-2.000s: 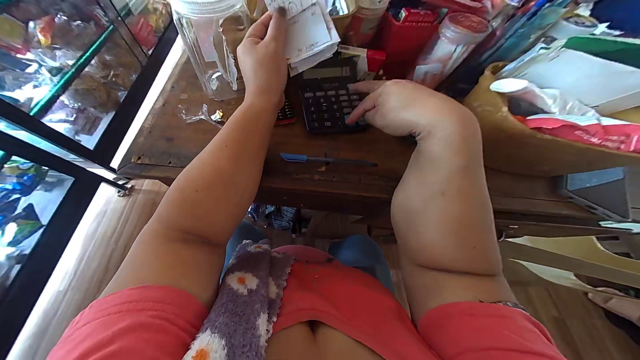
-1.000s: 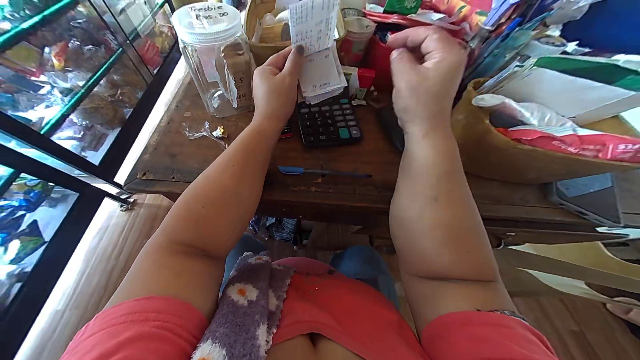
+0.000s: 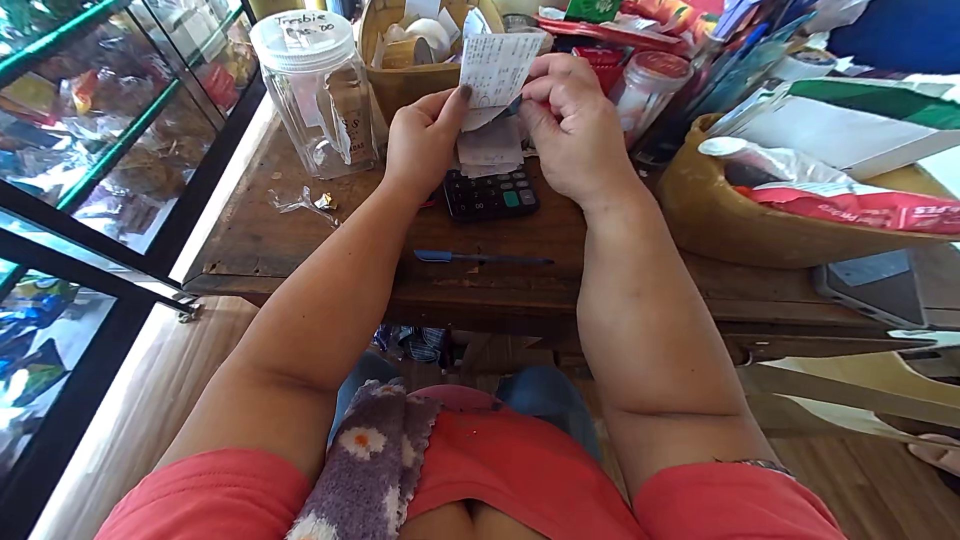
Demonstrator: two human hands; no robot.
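Observation:
My left hand (image 3: 426, 142) grips a bundle of paper slips (image 3: 495, 71), thumb on top, above the far part of a black calculator (image 3: 491, 196). The slips bear writing, and some hang over the calculator's display. At the right edge of the slips is my right hand (image 3: 566, 124), its fingers curled and its thumb close to the index finger; whether it pinches a slip cannot be told. A blue-capped pen (image 3: 480, 258) lies on the wooden table (image 3: 337, 247), nearer to me than the calculator.
A clear plastic jar (image 3: 319, 97) stands left of my left hand, with a crumpled clear wrapper (image 3: 304, 206) before it. Behind are a yellow container (image 3: 405, 79) and a red-lidded jar (image 3: 656, 86). A tan basket (image 3: 750, 225) of packets is at right, near a phone (image 3: 874, 281). Glass shelving flanks the left.
My right hand has gone from the calculator keys, up and out to the right, and then to the right edge of the slips. My left hand still holds the slips.

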